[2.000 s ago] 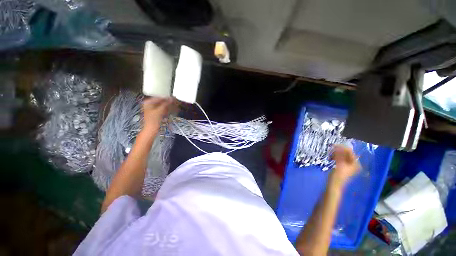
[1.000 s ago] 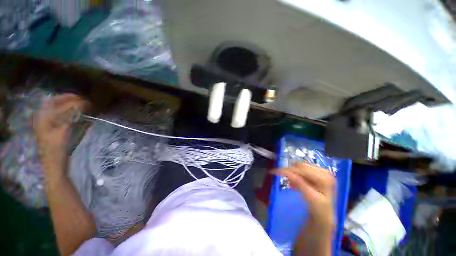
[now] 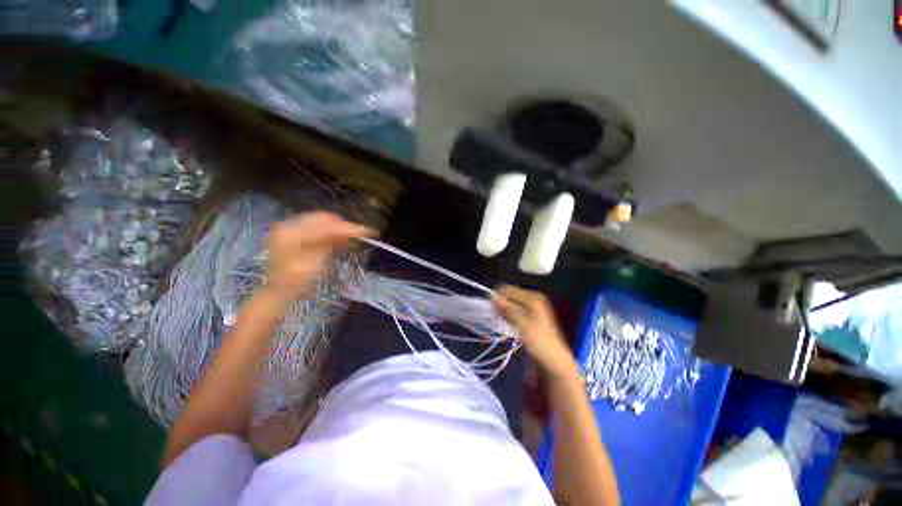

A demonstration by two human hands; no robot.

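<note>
A white cable (image 3: 427, 263) is stretched between my two hands, in front of the winding posts. My left hand (image 3: 309, 252), slightly blurred, is closed on its left end. My right hand (image 3: 526, 314) holds its right end. A loose cable bundle (image 3: 435, 301) lies across my lap, below the held cable. Two white winding posts (image 3: 524, 223) stand on a black holder at the machine's front, just above my right hand, with no cable seen on them. Finished coils (image 3: 626, 362) lie in the upper part of the blue tray (image 3: 633, 455), right of my right hand.
A large cable pile (image 3: 198, 306) lies left of my lap, with a shiny bagged heap (image 3: 124, 232) beyond it. The tying head (image 3: 754, 321) juts out at the machine's right end, above the tray. White sheets (image 3: 757, 472) lie at the lower right. Clear plastic (image 3: 326, 59) lies on the bench.
My left hand has come back in from the far left, and my right hand has moved left from the tray side. The cable between them is now shorter and taut. The view has shifted.
</note>
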